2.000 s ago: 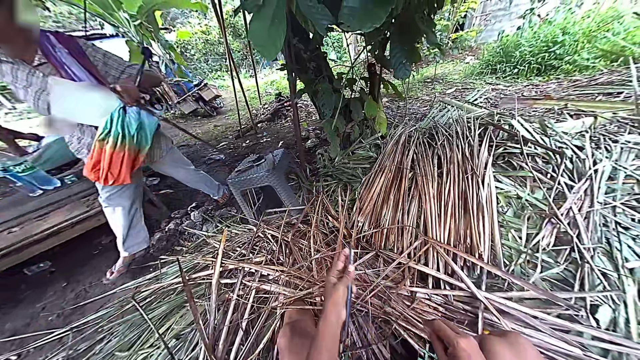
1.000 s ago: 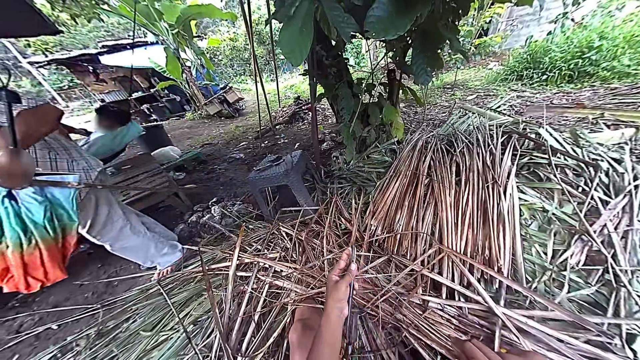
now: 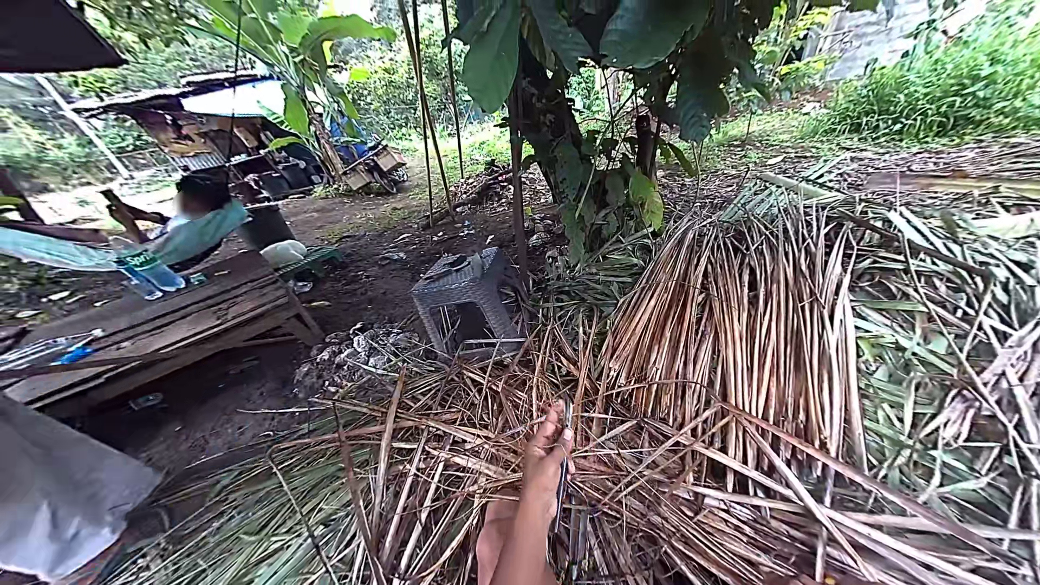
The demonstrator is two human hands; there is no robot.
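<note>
My left hand [image 3: 549, 443] is at lower centre, fingers closed around a slim, dark, blade-like tool [image 3: 562, 486] that points up and away; its exact kind is unclear. Beneath and around this hand lies a loose heap of dry brown leaf stalks [image 3: 455, 455]. Of my right hand [image 3: 792, 579], only a sliver shows at the bottom edge, by the stalks; its fingers and anything in them are hidden. A dense bundle of brown stalks [image 3: 739, 341] lies beyond and to the right of the left hand. Green and greyish long leaves [image 3: 934, 325] spread at the right.
A grey woven-pattern plastic stool [image 3: 467, 292] stands beyond the heap, near a leafy tree trunk [image 3: 561, 154]. At left are a low wooden platform [image 3: 187, 317] with plastic bottles [image 3: 150, 275], a person in a hammock [image 3: 203, 227], and pale cloth [image 3: 65, 487] at the near edge.
The standing person with the multicoloured cloth has moved left, mostly out of view. My right hand has dropped almost out of the frame. My left hand still holds the slim tool.
</note>
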